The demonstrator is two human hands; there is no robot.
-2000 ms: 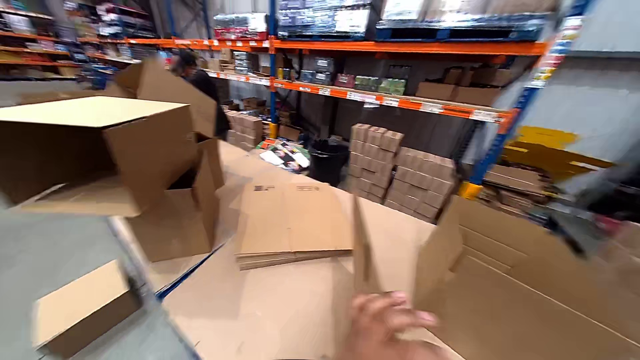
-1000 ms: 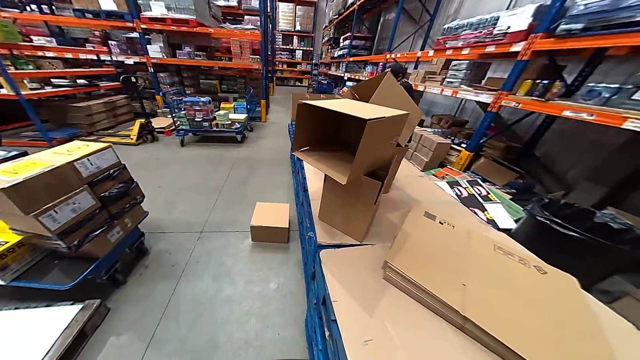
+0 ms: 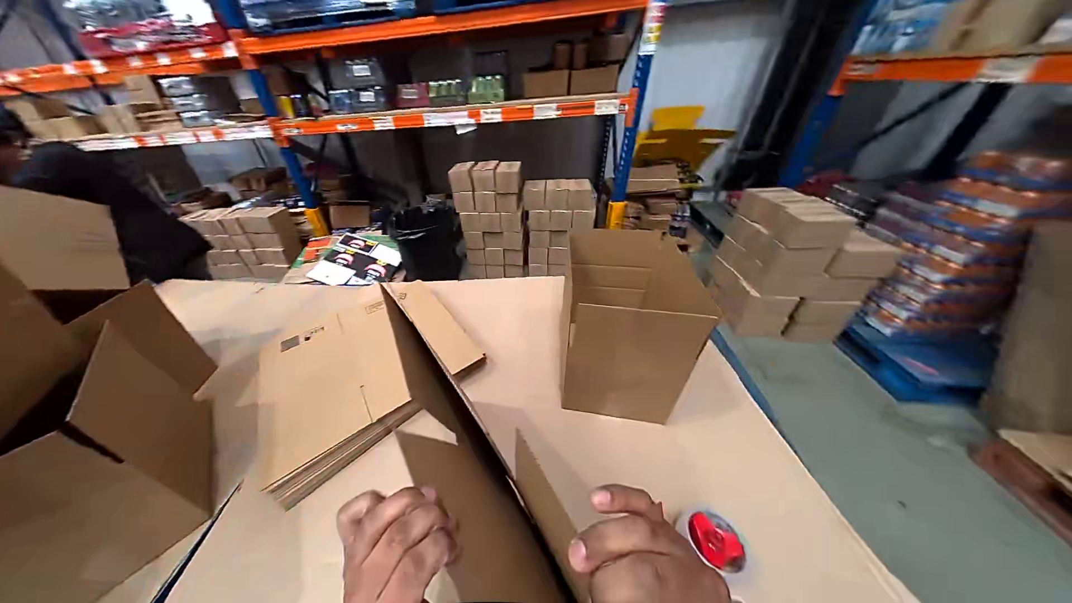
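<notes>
Between my hands a partly folded cardboard box [image 3: 494,494] stands on edge, its panels close together. My left hand [image 3: 398,540], fingers curled, is at its left flap; my right hand [image 3: 641,548], fingers bent, is at the right flap. Whether either hand grips the cardboard cannot be told. Beside my right hand lies a tape roll with a red part [image 3: 716,540]. A stack of flat cardboard boxes [image 3: 335,385] lies left of centre, partly behind the upright panel, with another flat piece [image 3: 444,327] past it. An open-topped cardboard box [image 3: 641,360] stands to the right.
Open boxes [image 3: 126,486] crowd the left of the cardboard-covered table [image 3: 737,469]. A person in dark clothing [image 3: 138,209] is at the far left. Beyond the table are a black-lined bin [image 3: 425,243], stacked small cartons [image 3: 486,218], racking [image 3: 469,117] and, at right, a loaded blue pallet [image 3: 904,360].
The view has swung left, then back right. Both hands are now in sight at a partly folded box; a second ago no hand showed.
</notes>
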